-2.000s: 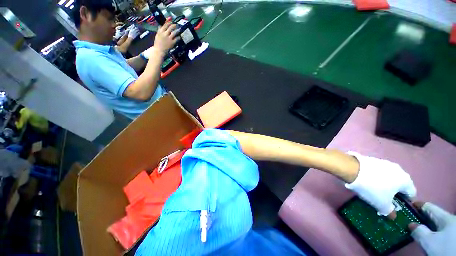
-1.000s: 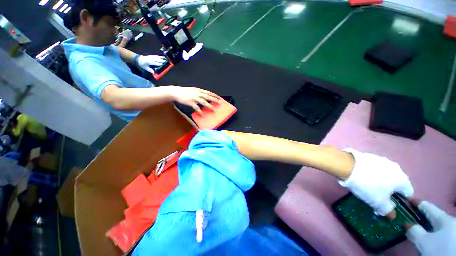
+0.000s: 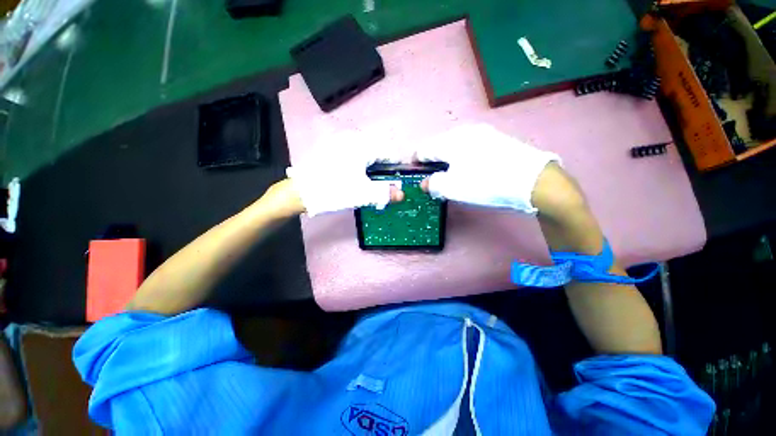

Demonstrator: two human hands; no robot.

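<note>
A green circuit board (image 3: 403,225) sits in a black housing (image 3: 362,232) on the pink foam mat (image 3: 374,281), in front of me. My left hand (image 3: 345,174), in a white glove, holds the housing's far left part, thumb on the board. My right hand (image 3: 485,170), also gloved, holds the far right part, thumb near the board's far edge. A black strip (image 3: 408,170) lies along that far edge between both hands. My fingertips behind the housing are hidden or washed out by glare.
A closed black housing (image 3: 338,61) lies on the mat's far left; an open one (image 3: 232,132) lies on the black bench. An orange carton (image 3: 678,94) and loose black comb strips (image 3: 650,151) are at right. An orange-red pad (image 3: 116,278) is at left. A white piece (image 3: 534,53) lies on a green surface.
The view has swung from the left side to straight ahead, bringing both forearms and the carton of strips into view. Both hands are still at the housing's edge.
</note>
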